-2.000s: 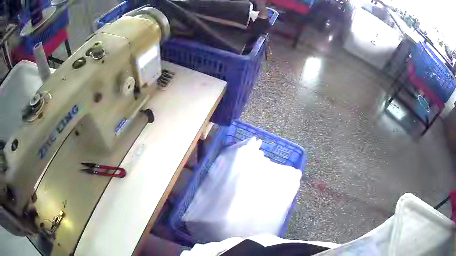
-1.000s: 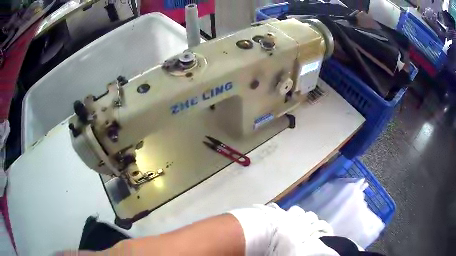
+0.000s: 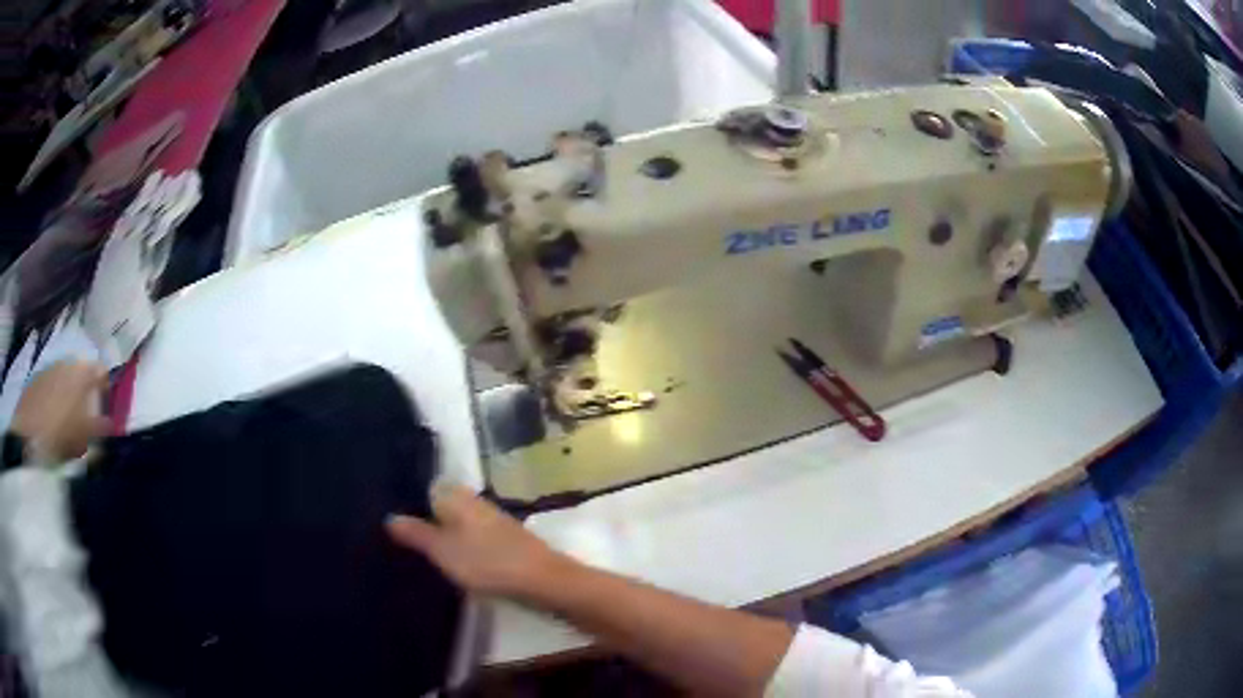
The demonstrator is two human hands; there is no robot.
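A black padded bag panel (image 3: 259,545) with rounded corners lies at the left front of the white table, left of the sewing machine (image 3: 682,232). My right hand (image 3: 470,543) is on its right edge, thumb and fingers pinching the border. My left hand (image 3: 62,409) is at the panel's upper left corner, blurred; whether its fingers grip the panel is unclear. The lamp lights the needle area (image 3: 593,396), with no fabric under the foot. Red-handled thread snips (image 3: 834,390) lie on the machine bed.
A white tub (image 3: 504,123) stands behind the table (image 3: 314,314). A blue basket with white sheets (image 3: 1002,620) is at lower right; another blue basket (image 3: 1172,341) is at the right edge. Pale cut pieces (image 3: 130,273) hang at far left.
The view has swung left, so the machine sits further right. The black panel, earlier only a corner, now shows largely. Both hands have come into view at it.
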